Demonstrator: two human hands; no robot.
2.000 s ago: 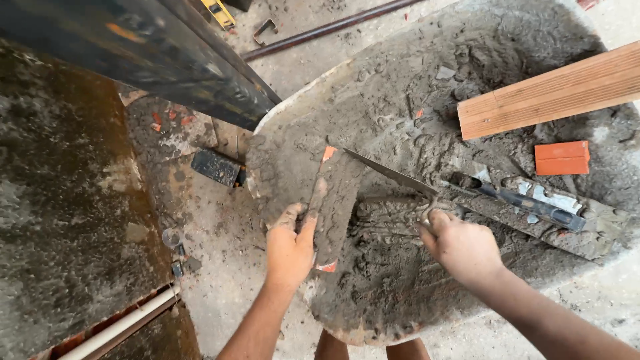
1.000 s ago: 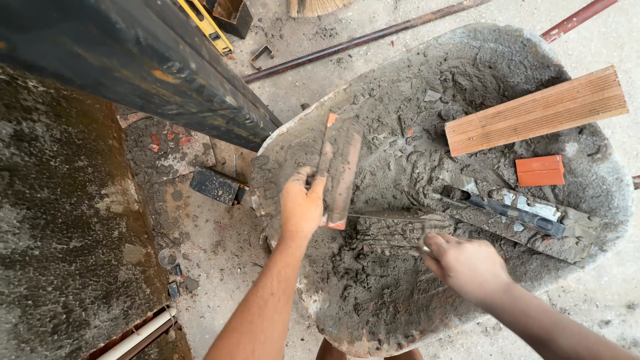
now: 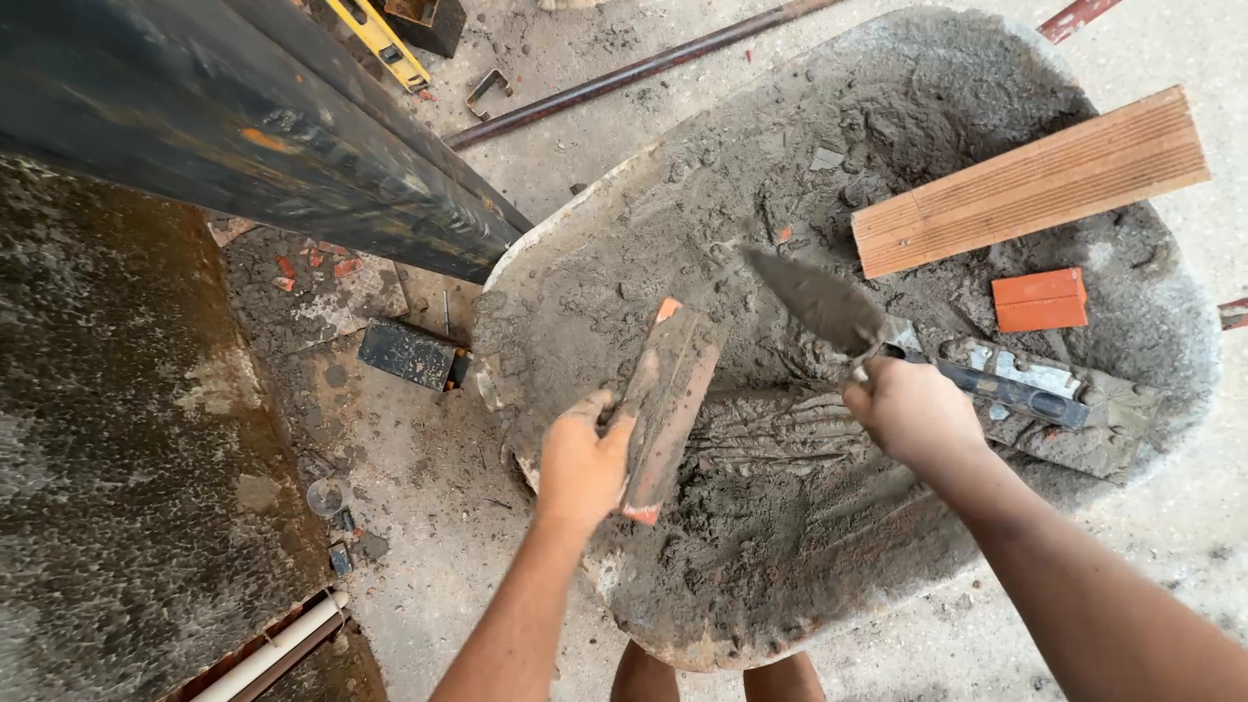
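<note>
My left hand grips a narrow clay tile piece by its left edge; grey mortar smears its face, and orange clay shows at both ends. To its right, my right hand is closed round the handle of a pointed trowel, whose mortar-coated blade points up and left, apart from the piece. Both hands are over a tub of wet mortar. A plastering trowel with a black handle lies in the tub beside my right hand. Most of the pointed trowel's handle is hidden by my fingers.
A ribbed clay piece and a small orange clay piece rest in the tub at right. A dark metal beam reaches the tub's left rim. Beyond lie a metal pipe, a yellow spirit level and a black box tube.
The pointed trowel has moved away from the clay piece, up and to the right, and its blade now points up-left. My left hand keeps its hold on the piece.
</note>
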